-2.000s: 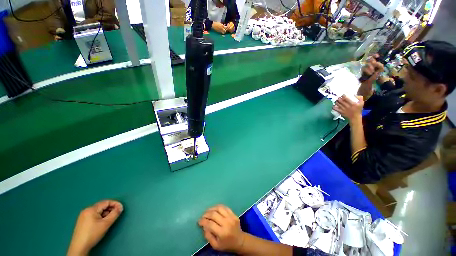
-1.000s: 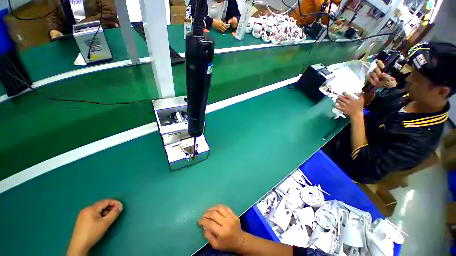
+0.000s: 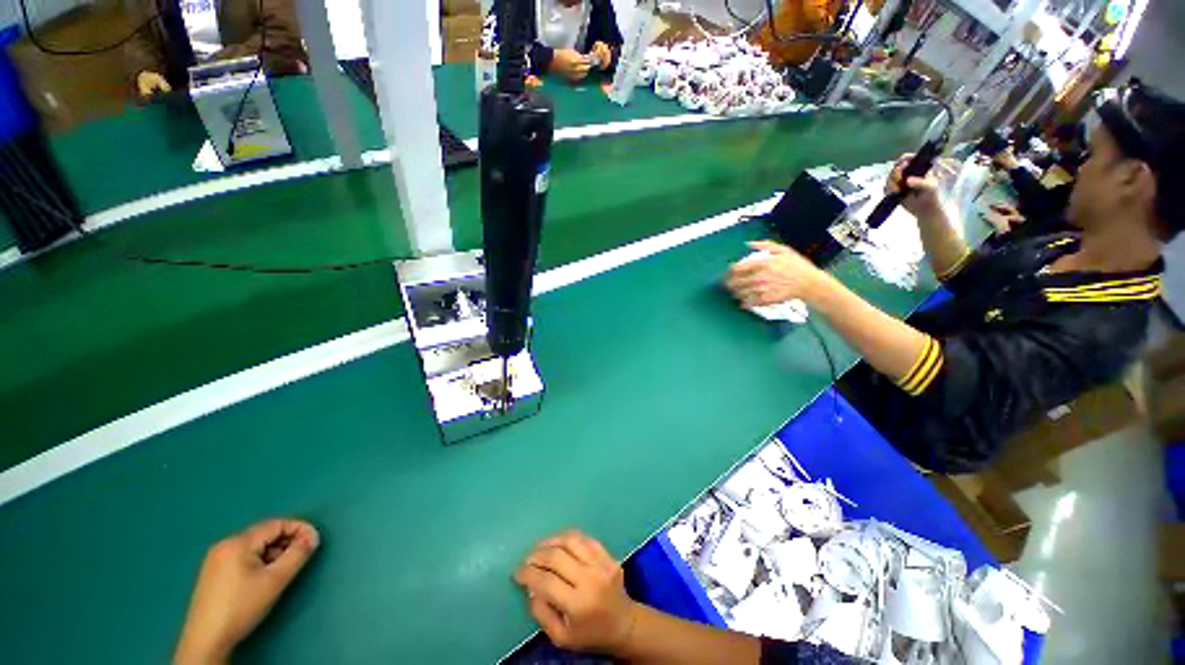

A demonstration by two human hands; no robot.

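Observation:
My left hand [image 3: 250, 582] rests on the green bench at the lower left, fingers curled towards the thumb, with nothing visible in it. My right hand [image 3: 576, 594] rests at the bench's near edge, loosely curled; nothing shows in it, its palm side is hidden. The black electric screwdriver [image 3: 515, 221] hangs upright over the bench, beyond both hands. Its thin bit points down at the front tray of the silvery screw feeder [image 3: 471, 422]. The blue parts bin [image 3: 851, 448] with loose white plastic parts [image 3: 845, 566] stands just right of my right hand.
A person in a black jacket [image 3: 1040, 338] sits at the right, one hand on a white part on the bench [image 3: 780, 309], the other on a dark screwdriver [image 3: 902, 186]. A black box [image 3: 808, 214] stands near them. A white post [image 3: 411, 130] rises behind the feeder. A white pile [image 3: 715, 75] lies on the far bench.
The neighbour's hand has moved left along the bench with a white part and trailing cable. Their screwdriver hand has shifted left. My hands have not moved.

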